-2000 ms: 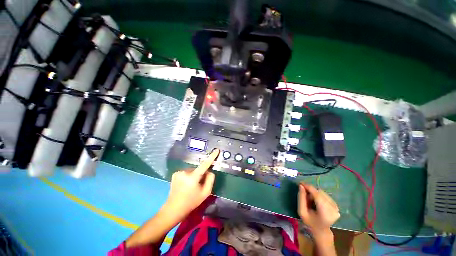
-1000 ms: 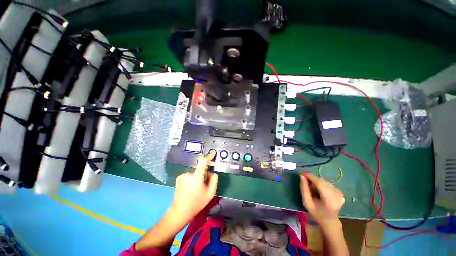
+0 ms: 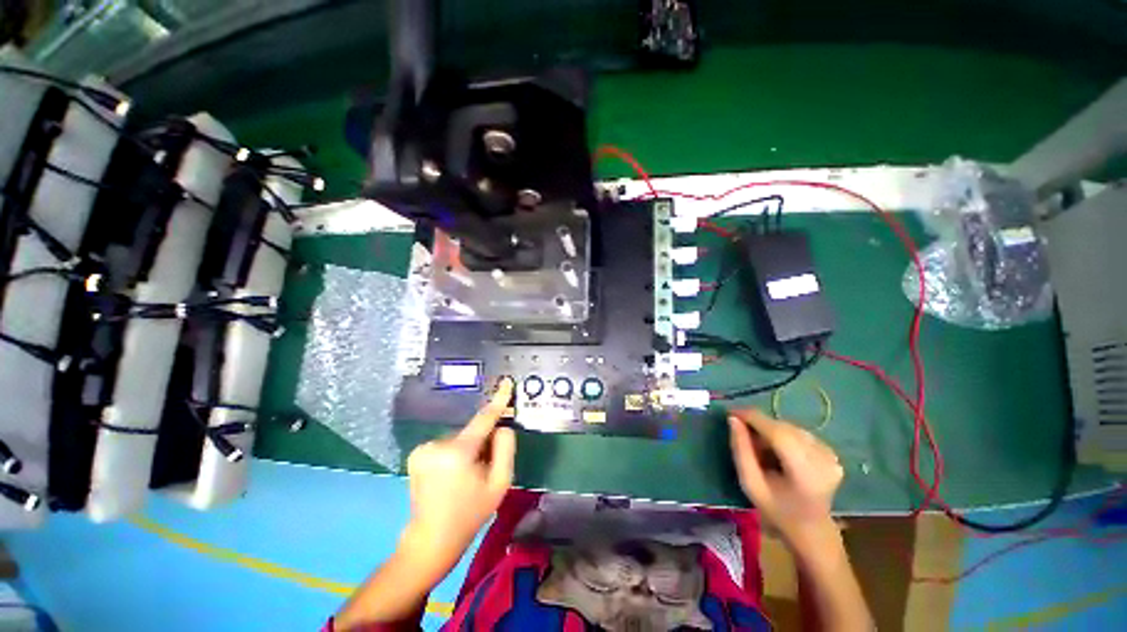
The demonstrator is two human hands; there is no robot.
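The black test fixture (image 3: 544, 370) lies on the green bench in front of me. My left hand (image 3: 460, 482) has its index fingertip on the leftmost round button (image 3: 506, 386), beside the small lit display (image 3: 459, 374). The hand holds nothing. My right hand (image 3: 786, 467) is at the bench's front edge, right of the fixture, fingers curled, thumb and index close together; whether it holds anything is unclear. The black power adapter (image 3: 789, 291) lies right of the fixture, its thin black leads at the side connectors (image 3: 686, 321). The toggle clamp (image 3: 494, 148) stands over the clear pressure plate (image 3: 513, 278).
A flat bubble bag (image 3: 352, 358) lies left of the fixture, beside white foam trays (image 3: 216, 321) with black cabled units. Right are red wires (image 3: 917, 358), a yellow rubber band (image 3: 803, 405), a bagged unit (image 3: 989, 259) and a cream metal box (image 3: 1094, 284).
The view has shifted, so the fixture sits further left and the clamp looks more upright. My left fingertip stays at the leftmost button. My right hand stays beside the fixture.
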